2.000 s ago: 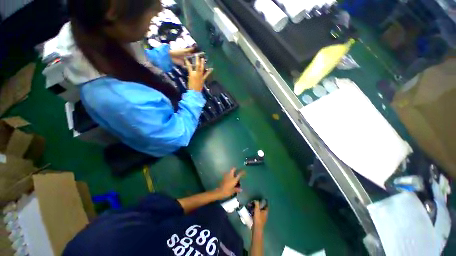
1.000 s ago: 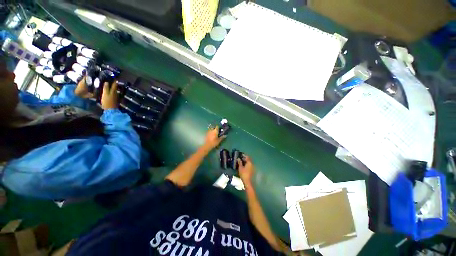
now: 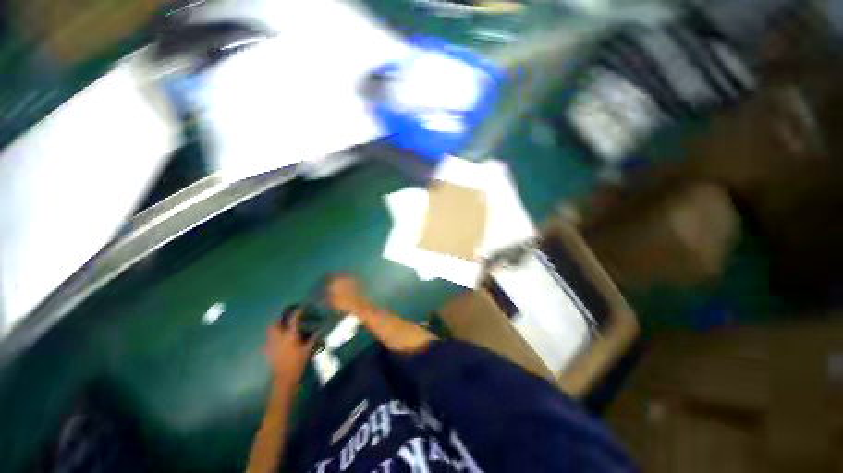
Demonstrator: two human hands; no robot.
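The frame is strongly blurred. My left hand (image 3: 288, 345) is over the green bench (image 3: 176, 369), with its fingers around dark device units (image 3: 303, 320); how many is too blurred to tell. My right hand (image 3: 346, 294) is just right of them, above the bench, and its fingers are smeared. White pieces (image 3: 329, 353) lie between my forearms, close to my body. A small white spot (image 3: 213, 313) shows on the bench further left.
Right of my hands, a tan cardboard pad (image 3: 455, 219) lies on white sheets (image 3: 507, 208). An open carton (image 3: 610, 356) holds a white sheet and dark contents. A blue parts bin (image 3: 434, 129) and large white papers (image 3: 287, 92) are beyond the metal edge (image 3: 199, 199).
The view has swung right: the coworker and black tray have left it, and the open carton has entered. My right hand has moved off the dark units; my left hand is now at them.
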